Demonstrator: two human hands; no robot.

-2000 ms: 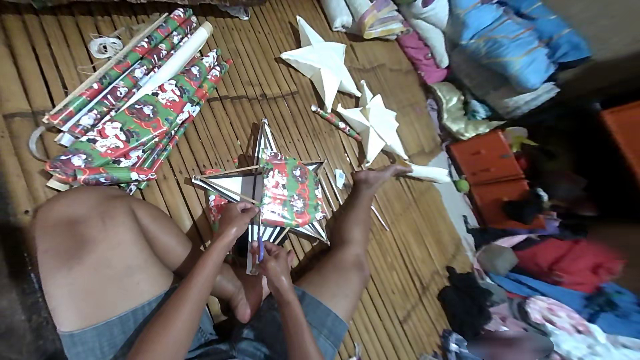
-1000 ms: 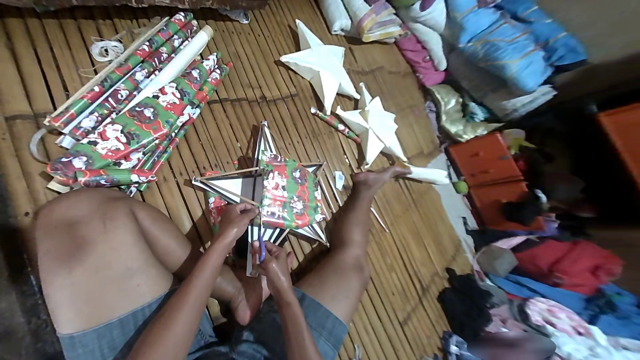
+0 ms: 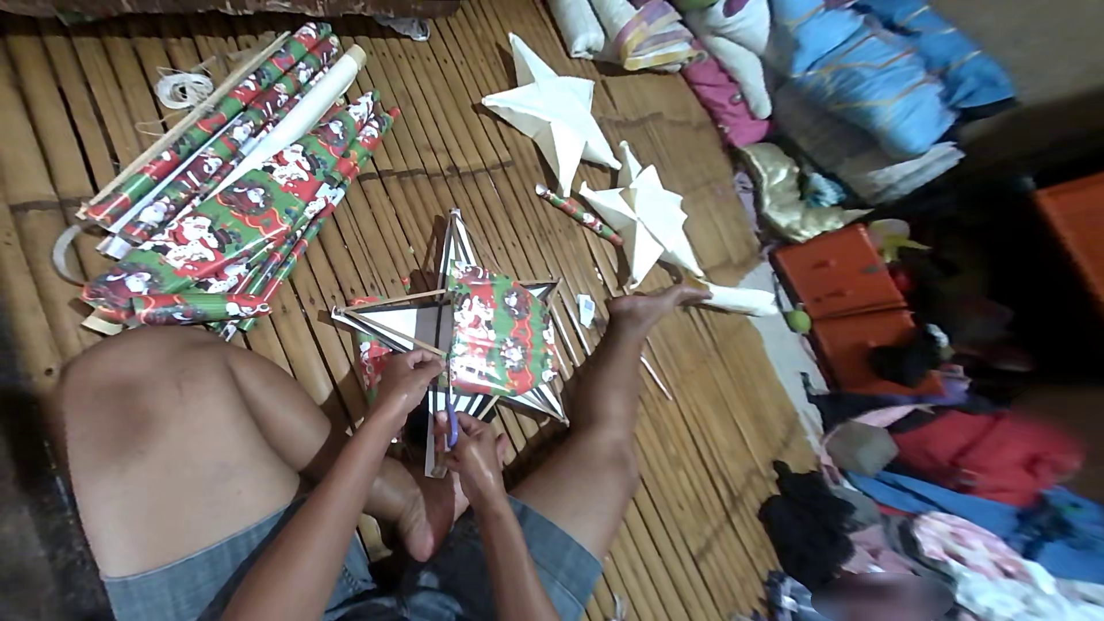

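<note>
A star-shaped frame of thin sticks (image 3: 388,332) lies between my legs, with white and dark striped parts and a sheet of Christmas gift wrap (image 3: 500,332) over its middle. My left hand (image 3: 410,375) pinches the frame or the wrap's edge at the near left of the sheet. In my right hand (image 3: 474,448) are scissors with a blue-purple handle (image 3: 451,424); their blades point at the sheet's lower left edge. Whether the blades are apart cannot be told.
Rolls of gift wrap (image 3: 233,207) and a coil of white string (image 3: 183,88) lie at the upper left on the bamboo floor. White paper stars (image 3: 556,112) and a small wrap roll (image 3: 578,214) lie ahead. Orange crates (image 3: 841,272) and heaped clothes (image 3: 983,448) stand at the right.
</note>
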